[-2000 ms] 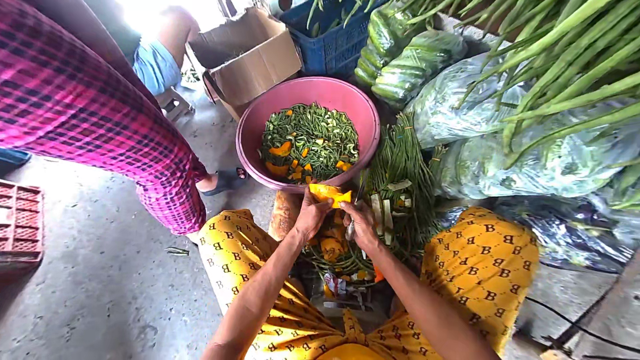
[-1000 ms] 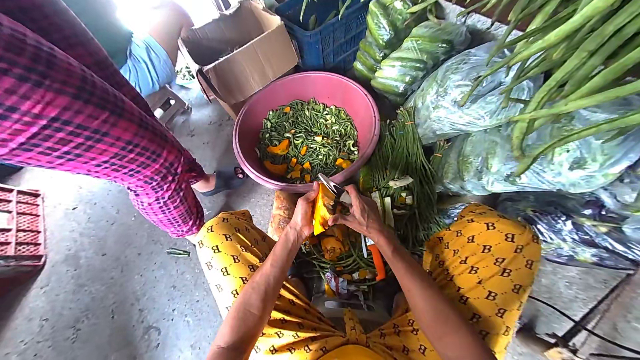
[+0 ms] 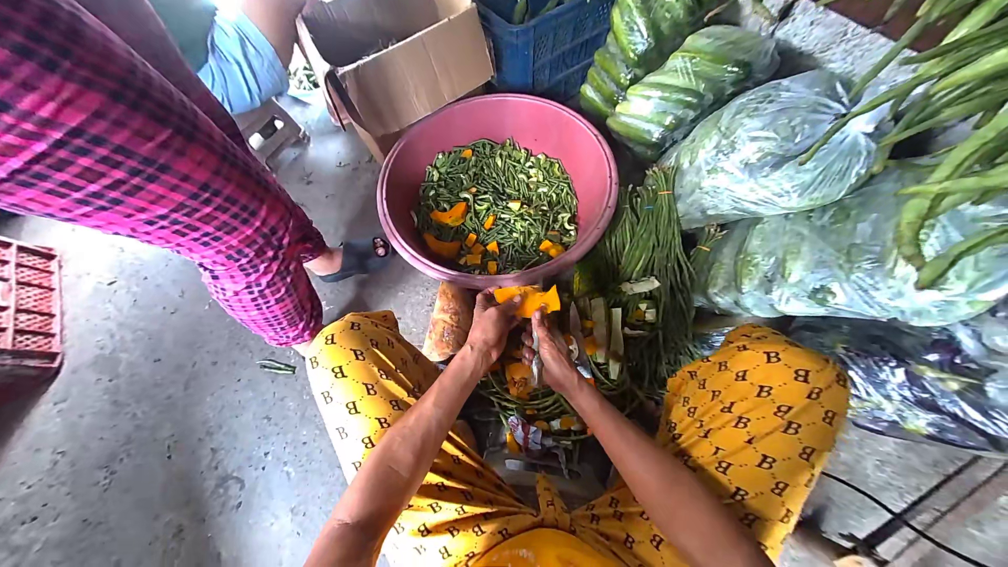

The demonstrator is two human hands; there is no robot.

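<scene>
My left hand (image 3: 492,323) grips the left end of a piece of orange squash (image 3: 529,301), just off the near rim of a pink plastic basin (image 3: 390,189). My right hand (image 3: 551,350) has its thumb and fingers at the squash's right part and also holds a small knife (image 3: 536,358), its blade pointing down. Cut green beans (image 3: 512,189) with several orange squash pieces (image 3: 449,214) lie in the basin. Below my hands are more squash (image 3: 519,379) and green trimmings. A bundle of long beans (image 3: 654,236) lies right of the basin.
A person in checked pink trousers (image 3: 228,213) stands at left, near a red crate (image 3: 30,303). Another person sits behind. A cardboard box (image 3: 417,71) and a blue crate (image 3: 543,47) are beyond the basin. Bagged green vegetables (image 3: 772,150) line the right, with long green pods (image 3: 961,150) on top.
One second ago the squash piece was upright with the knife blade against its top; now it lies sideways between my hands, and the knife points down below it.
</scene>
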